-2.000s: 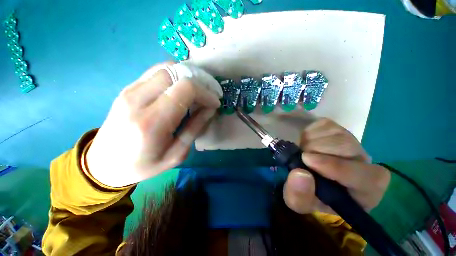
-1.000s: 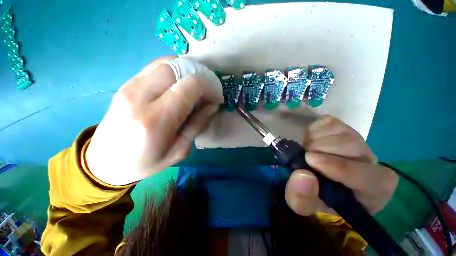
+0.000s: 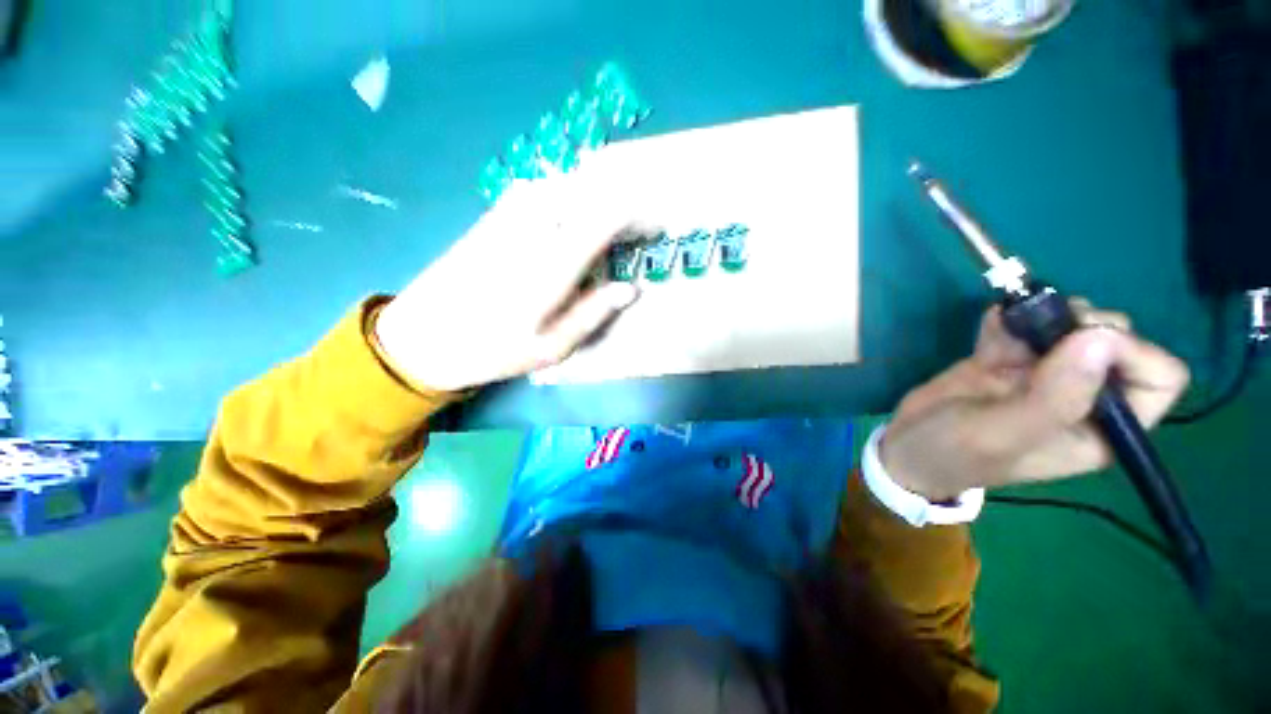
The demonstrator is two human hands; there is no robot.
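Observation:
A strip of small green circuit boards [image 3: 696,253] lies on the beige pad [image 3: 781,314], component face up. My left hand [image 3: 509,286] is at the strip's left end, its fingers closed around that end and hiding it. My right hand [image 3: 1038,405] holds the soldering iron [image 3: 1073,342] by its black handle, off to the right of the pad. The iron's metal tip points up and left, away from the boards. Solder wire cannot be made out in my fingers.
More green strips [image 3: 560,137] lie at the pad's upper left edge, others [image 3: 220,188] at the far left of the blue-green mat [image 3: 418,56]. A pale scrap [image 3: 371,84] lies between. A round yellow-and-black item [image 3: 976,35] is at the top right, beside a black box [image 3: 1227,154].
My right hand has lifted the iron away from the boards and moved it right. The view has widened and shifted, showing more of the mat. My left hand remains at the strip's left end.

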